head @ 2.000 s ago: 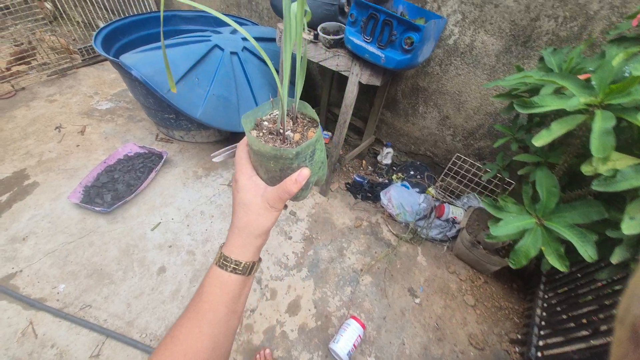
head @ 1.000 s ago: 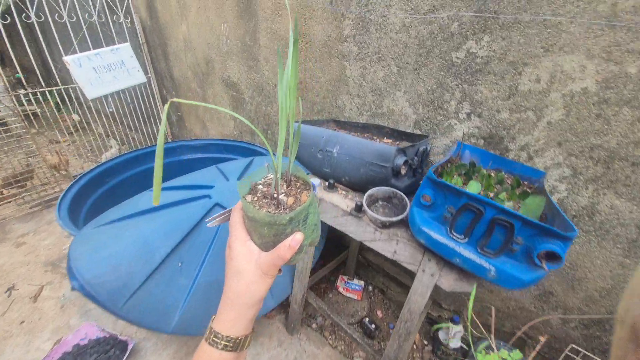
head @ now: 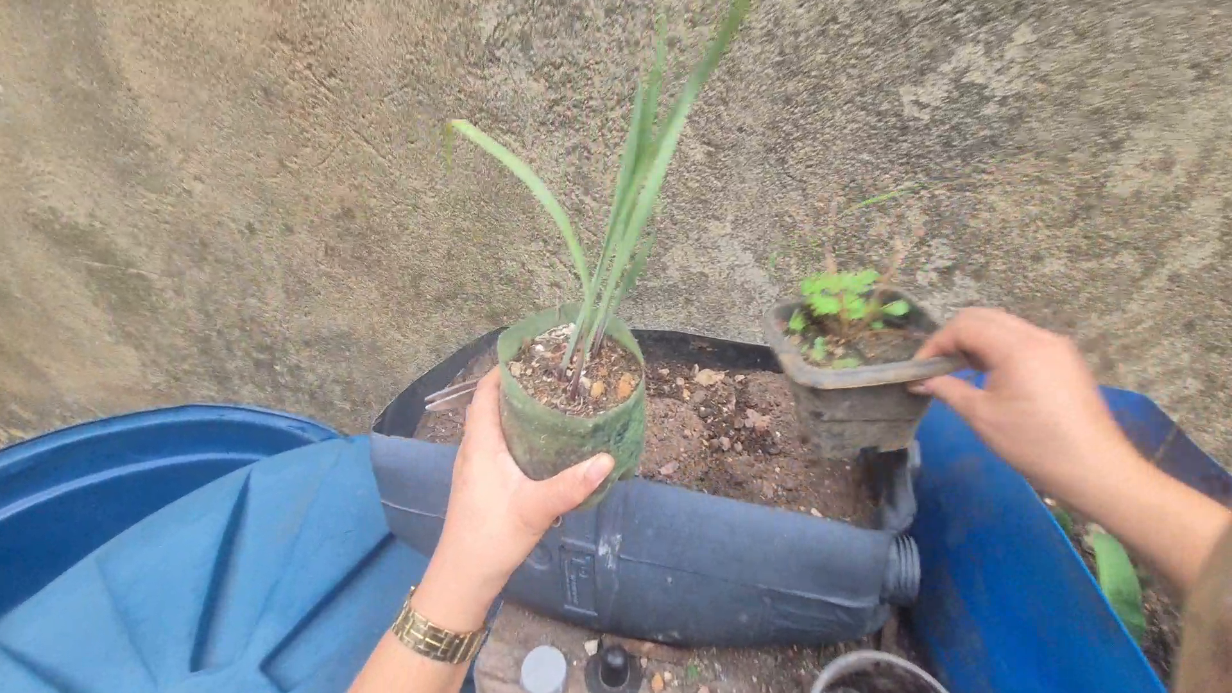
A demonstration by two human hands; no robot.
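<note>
My left hand (head: 525, 491) is wrapped around a green plastic grow bag (head: 575, 428) of soil, from which a plant with long strap-like leaves (head: 626, 212) rises. A thin, pale pointed thing sticks out behind the fingers. At the right, my right hand (head: 1001, 385) grips the rim of a square grey plastic pot (head: 852, 414) with a small bright-green leafy plant (head: 847, 294) in its soil. Both are held above a dark plastic drum (head: 712, 558) cut open lengthwise and filled with soil (head: 751, 433).
A rough concrete wall (head: 289, 212) stands behind. At lower left are a blue tank (head: 164, 438) and its ribbed lid (head: 241, 568). A blue cut container (head: 1011, 539) with plants is at right. Near the bottom edge are a round pot (head: 876, 664) and a white cap (head: 544, 666).
My right hand has come into view, holding the square pot by its rim. My left hand still holds the grow bag, now over the dark drum. The view has moved closer to the wall.
</note>
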